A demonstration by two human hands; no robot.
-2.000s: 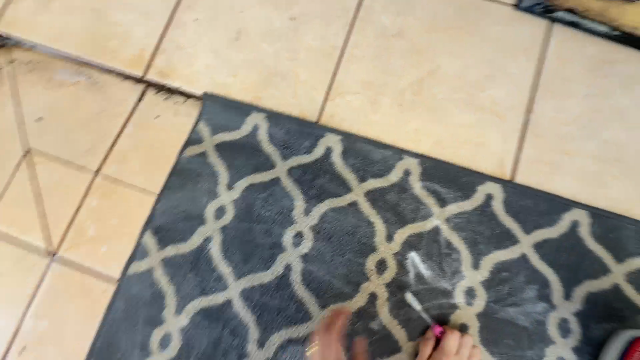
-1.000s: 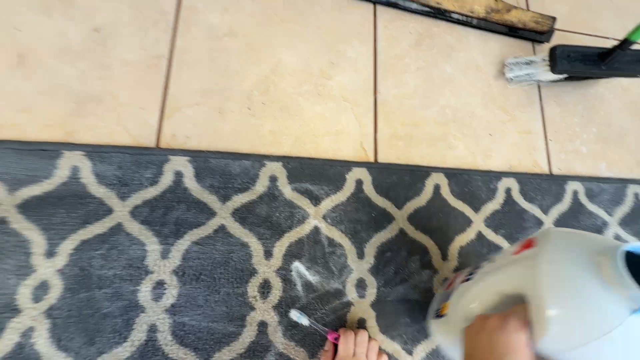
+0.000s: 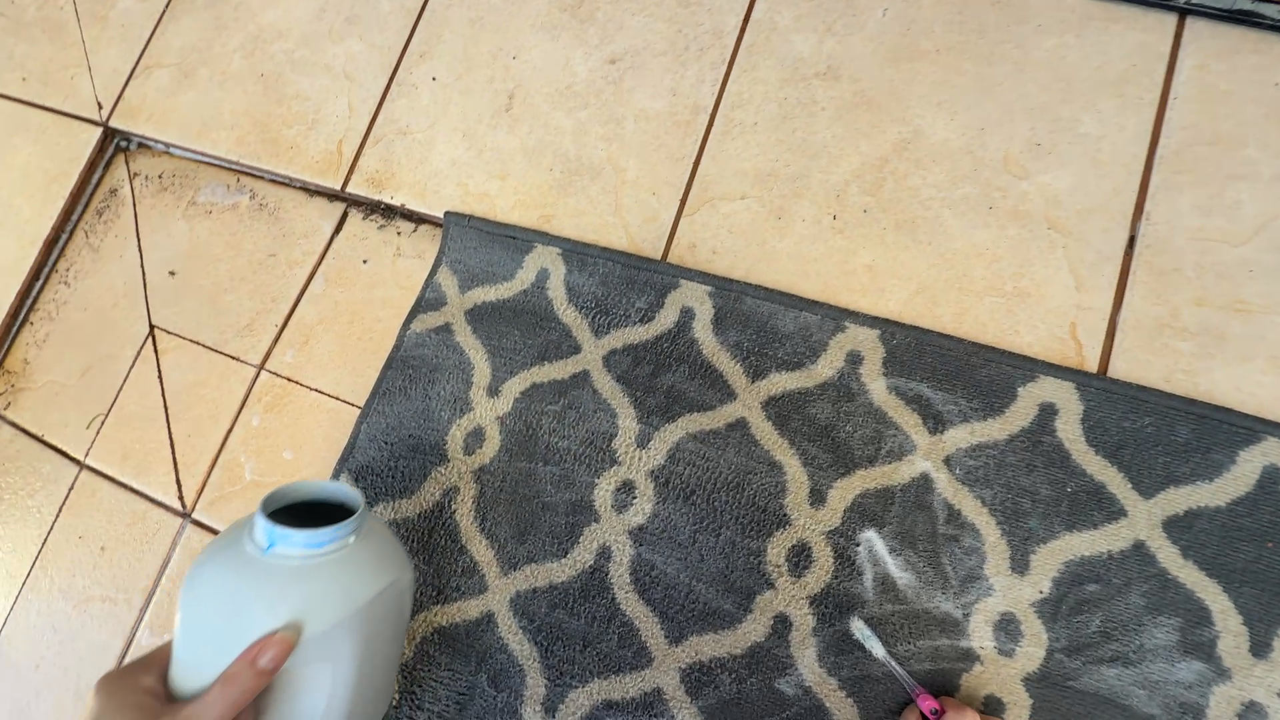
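A white plastic bottle, its wide mouth uncapped, is held in my left hand at the lower left, thumb across its side. What is inside cannot be seen. My right hand is mostly cut off by the bottom edge. Its fingers hold a pink-handled toothbrush, whose white-coated bristles point up and left over a dark grey rug with a beige lattice pattern. White residue lies in a streak just above the brush head, and paler smears spread to its right.
Beige floor tiles with dark grout surround the rug's top and left edges. A recessed tiled section with dirt along its rim is at the left. Part of a dark object shows at the top right corner.
The white bottle, at the right one second ago, is now at the lower left in my left hand. The toothbrush stays beside the white streak. The view has swung left.
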